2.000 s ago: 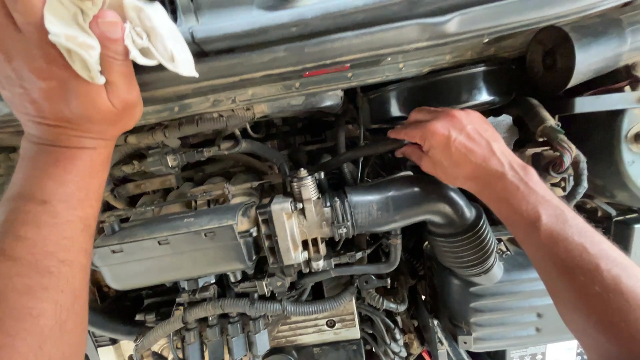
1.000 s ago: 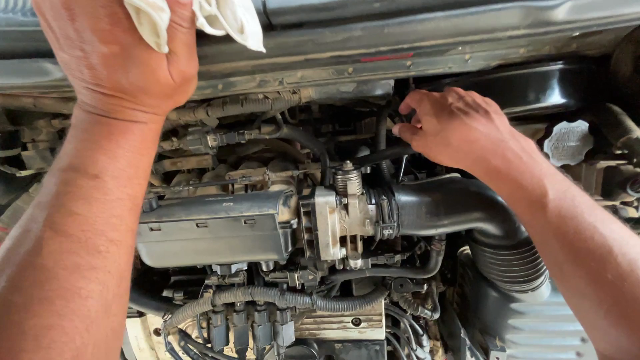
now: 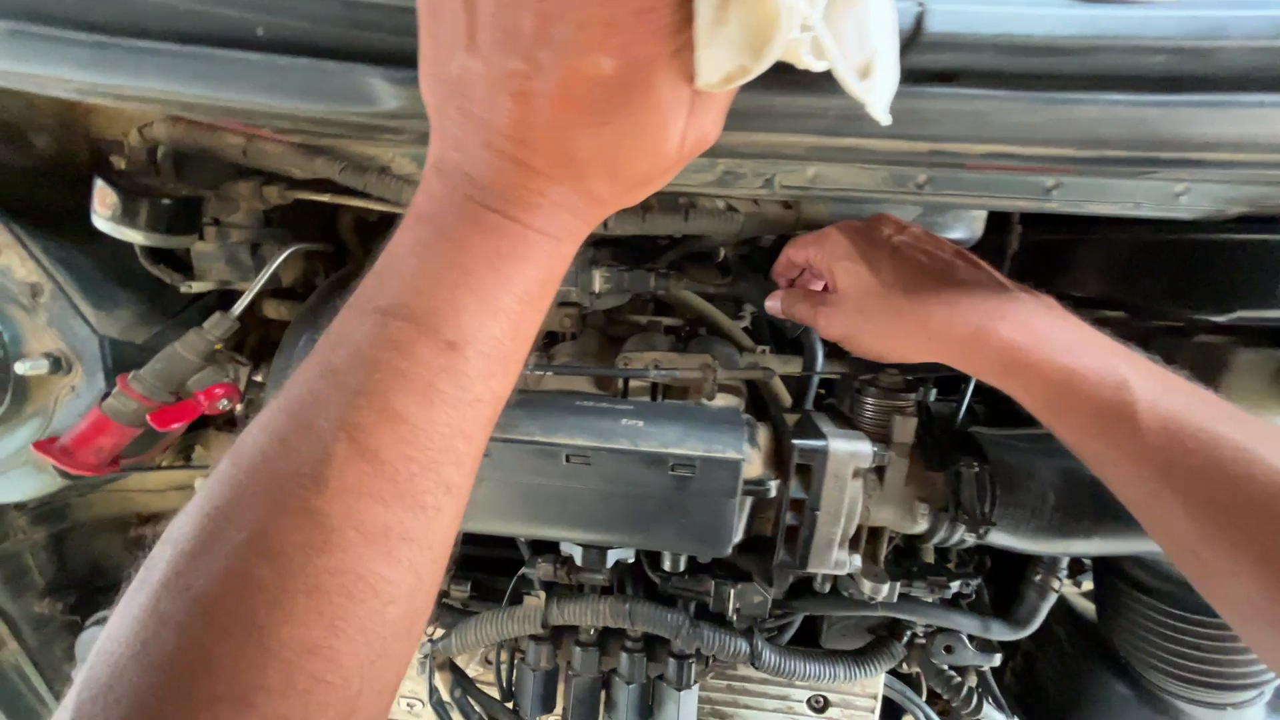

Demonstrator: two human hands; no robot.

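Note:
My left hand [image 3: 575,100] is raised at the top, over the body edge of an engine bay, with a white cloth [image 3: 800,45] beside it; its fingers are out of the frame. My right hand [image 3: 860,285] reaches in behind the engine, thumb and index finger bent close together near a thin black hose [image 3: 812,365]. Whether the fingertips grip anything is hidden. Below that hand sit the metal throttle body [image 3: 835,490] and the black intake duct [image 3: 1060,495]. The black plastic engine cover [image 3: 610,470] lies between the forearms.
On the left stands a blow gun with a red trigger [image 3: 150,410] and bent metal nozzle. A corrugated wiring conduit [image 3: 680,625] crosses above several plug connectors [image 3: 630,680]. The metal cowl edge [image 3: 1000,180] bounds the bay at the top. A ribbed air hose [image 3: 1180,630] is at lower right.
My right hand has moved left from above the intake duct to the area behind the throttle body. The view has shifted left, bringing the blow gun into sight.

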